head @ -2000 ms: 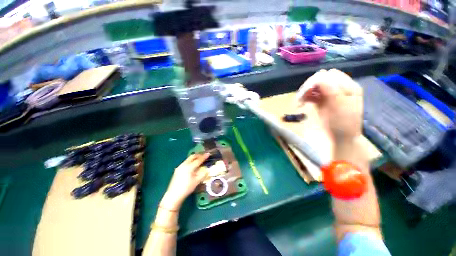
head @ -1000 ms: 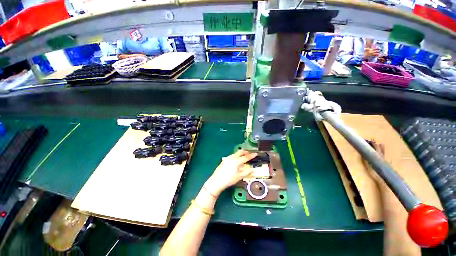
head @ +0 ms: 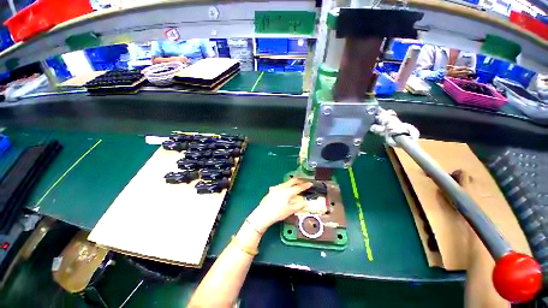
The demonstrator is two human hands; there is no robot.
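Observation:
My left hand (head: pixel 277 207) reaches in from below, its fingertips on a black molded part (head: pixel 316 190) in the pale fixture (head: pixel 313 206), under the ram (head: pixel 322 174) of the bench press (head: pixel 341 135). The press lever (head: pixel 447 183) slants down right to its red knob (head: pixel 517 277). My right hand (head: pixel 461 187) is blurred and partly hidden behind the lever, over the right cardboard sheet (head: pixel 481 222). I cannot tell whether it holds anything. Several black parts (head: pixel 207 161) lie in rows on the left cardboard sheet (head: pixel 156 210).
Clear ribbed trays (head: pixel 523 192) stand at the far right. Dark trays (head: pixel 27 180) lie at the far left. A dark raised rail (head: pixel 150 117) runs behind the press. Beyond it are stacked cardboard (head: pixel 207 72), a pink basket (head: pixel 474 93) and people's arms.
My right hand has gone from raised above the right cardboard to low behind the lever. My left hand stays at the fixture. The view has turned and steadied.

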